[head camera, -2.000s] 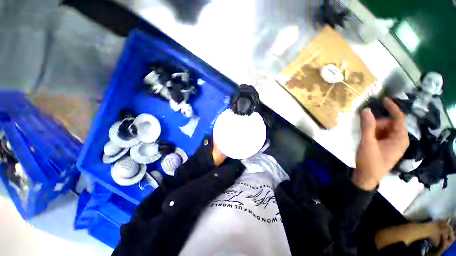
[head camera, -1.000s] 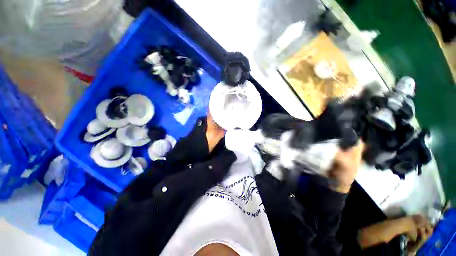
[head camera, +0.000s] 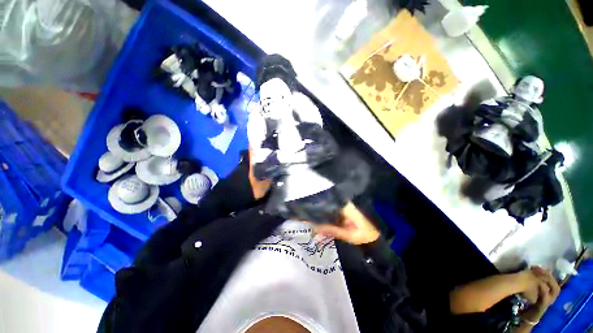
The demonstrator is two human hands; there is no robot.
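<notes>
A doll (head camera: 296, 140) with a pale face and black-and-white outfit is upright in front of my chest, its head at a white hat (head camera: 313, 107) with a black tuft above. My right hand (head camera: 354, 224) is shut on the doll at its dark skirt. My left hand (head camera: 259, 185) is mostly hidden behind the doll and hat, at the hat's lower left; its fingertips do not show. The lower skirt is blurred.
A blue bin (head camera: 79, 170) at left holds pale hats (head camera: 133, 194) and small black-and-white pieces (head camera: 198, 78). A brown-stained tan board (head camera: 377, 110) bears a glue dish (head camera: 407, 67). Dressed dolls (head camera: 500, 140) lie at right, above another person's hands (head camera: 538, 289).
My right hand, empty two seconds ago, took a doll from the right and brought it in front of the hat. The bench and bin have shifted slightly in view.
</notes>
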